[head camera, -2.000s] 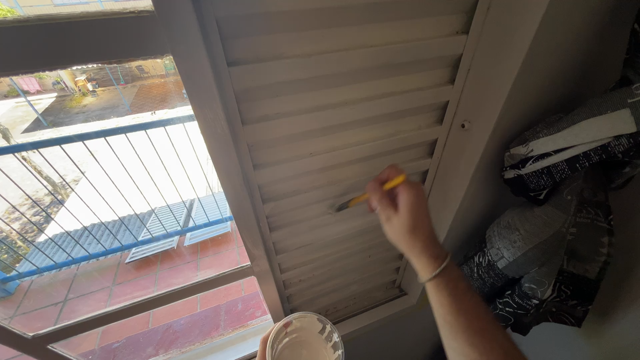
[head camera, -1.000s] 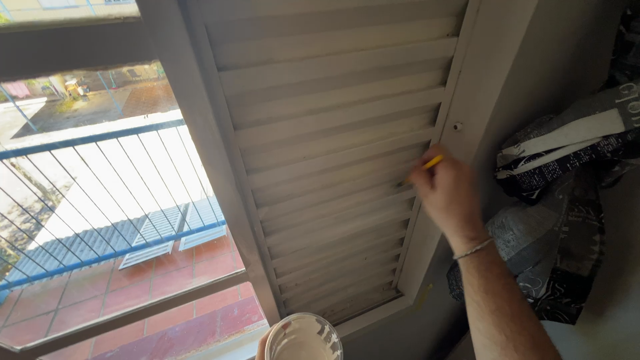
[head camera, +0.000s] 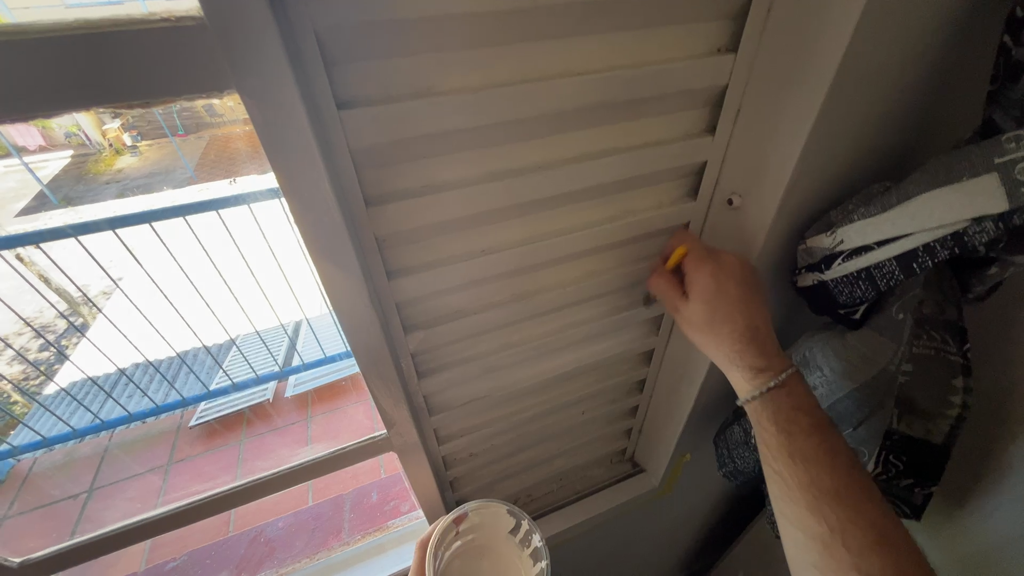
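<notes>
My right hand (head camera: 708, 296), with a braided bracelet at the wrist, is closed around a small paintbrush with a yellow handle (head camera: 677, 257). Its bristles, partly hidden and dim, are at the right end of a slat of the pale louvred shutter (head camera: 528, 256), beside the side frame. At the bottom edge my left hand (head camera: 419, 552), mostly out of view, is at the side of a clear plastic cup (head camera: 490, 540) that contains light beige paint. Streaks of the paint coat the cup's inner wall.
Left of the shutter, a window frame (head camera: 320, 240) opens onto a blue metal railing (head camera: 144, 216), red floor tiles (head camera: 216, 456) and louvred panels (head camera: 248, 360) lying outside. Dark printed fabric (head camera: 920, 216) hangs at the right, near my forearm. A small round knob (head camera: 734, 201) protrudes from the shutter's surround.
My right hand has moved right with the brush, from the middle of the slats to their right end by the side frame. The cup has stayed at the bottom edge.
</notes>
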